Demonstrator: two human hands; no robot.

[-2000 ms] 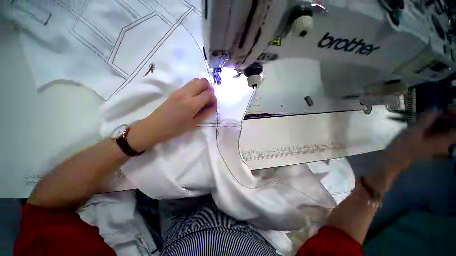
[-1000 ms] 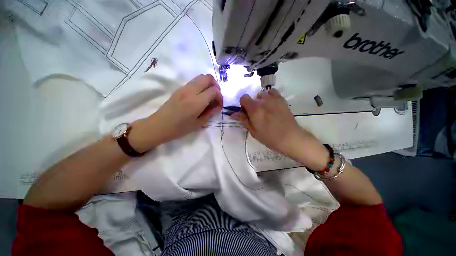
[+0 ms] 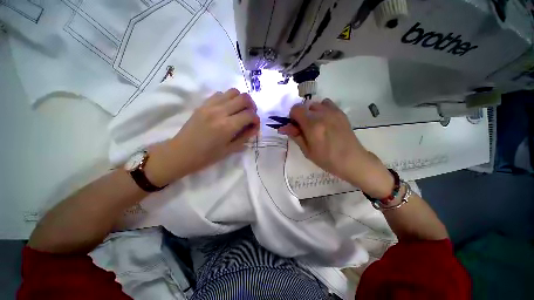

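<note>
A white garment (image 3: 193,193) with dark double stitching lies across the machine table and hangs toward the lap. My left hand (image 3: 225,120) pinches the garment's edge just left of and below the bright needle area. My right hand (image 3: 322,129) holds dark thread snips (image 3: 277,122), their blades parted and pointing left toward my left fingertips, above the cloth. The presser foot (image 3: 256,80) is just above my left fingers, partly lost in glare. What lies between my left fingertips is hidden.
The grey-white brother machine head (image 3: 363,53) overhangs at the upper right. A white table edge with a printed ruler (image 3: 375,167) runs below my right wrist. A pocket outline (image 3: 153,41) shows at the upper left. More white cloth (image 3: 137,261) hangs below the table.
My right hand came in from the far right to the needle area with the snips. Since the middle frame the snips' blades show more clearly. My left hand stays at the cloth.
</note>
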